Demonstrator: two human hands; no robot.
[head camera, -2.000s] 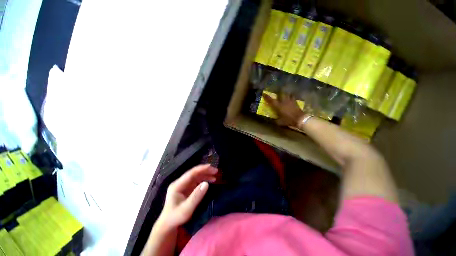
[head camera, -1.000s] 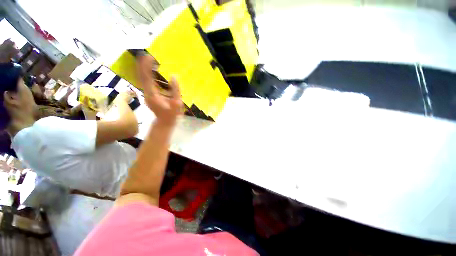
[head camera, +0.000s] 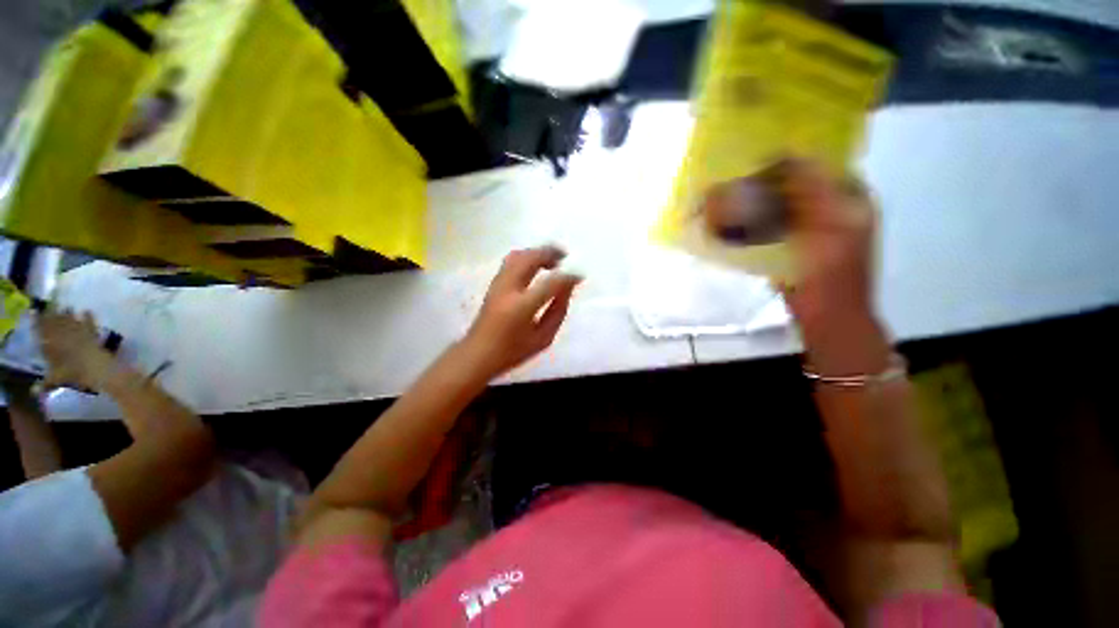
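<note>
My right hand (head camera: 834, 239) is raised over the bench and holds a yellow retail box (head camera: 779, 104) with a dark product picture. The box is blurred and upright, with its top near the upper edge of the view. My left hand (head camera: 530, 307) is above the bench's front edge, fingers apart and empty. A stack of flat whitish bags (head camera: 699, 307) lies on the bench below the box, partly hidden by it.
Tall stacks of yellow-and-black boxes (head camera: 282, 135) stand at left on the white bench (head camera: 982, 233). Another person's hand (head camera: 74, 350) is at far left. More yellow boxes (head camera: 969, 454) show below the bench at right. A small dark looped object (head camera: 565, 141) lies at the back.
The view has swung back from the left to the bench. My right hand now shows, holding a yellow box. My left hand has moved from beside the stacks to the bench's front.
</note>
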